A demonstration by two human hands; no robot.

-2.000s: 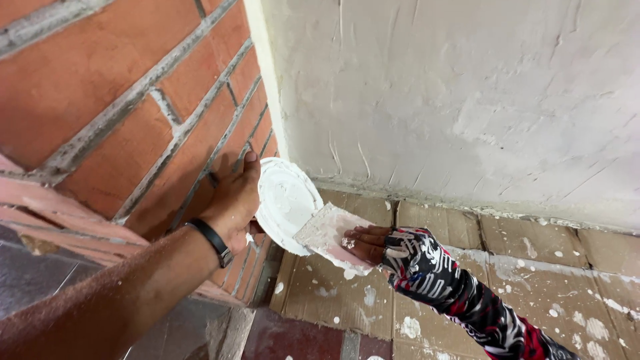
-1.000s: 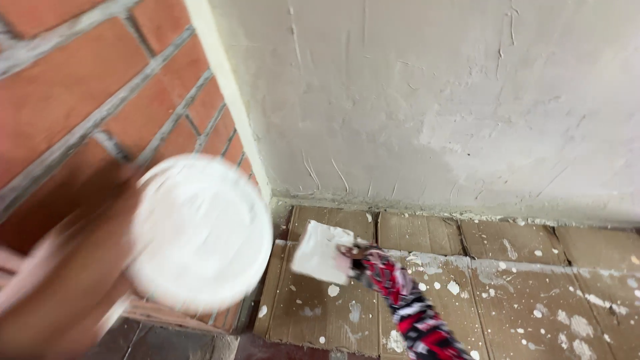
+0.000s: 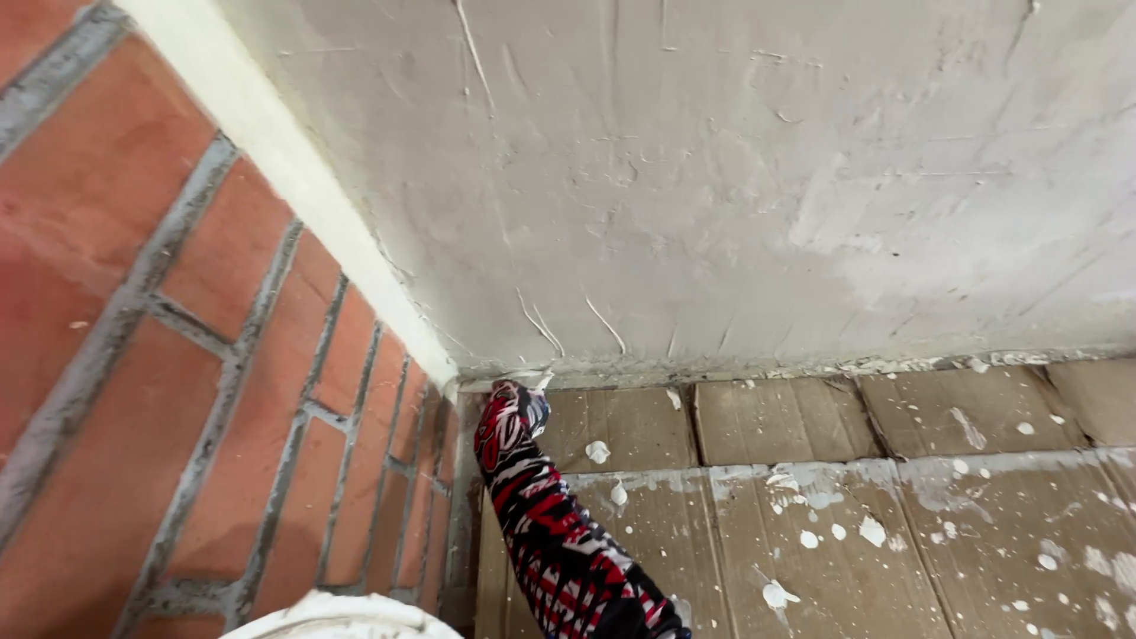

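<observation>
My right hand [image 3: 513, 413], in a patterned red, black and white glove with a matching sleeve, is at the bottom corner where the plastered wall [image 3: 710, 195] meets the brick wall. A small part of a whitish blade [image 3: 543, 382] shows at its fingers, against the foot of the plastered wall; most of the tool is hidden by the hand. At the bottom edge of the view, the rim of a white round container [image 3: 342, 617] with white paste shows. My left hand is out of view.
On the left stands a red brick wall [image 3: 257, 390] with grey mortar joints, edged by a pale strip [image 3: 266, 133] at the corner. Cardboard sheets [image 3: 781, 426], spattered with white paste, cover the floor along the plastered wall.
My right hand has moved from the container to the wall corner with the flat blade. The white container has moved down in the view, and my left hand has left the view.
</observation>
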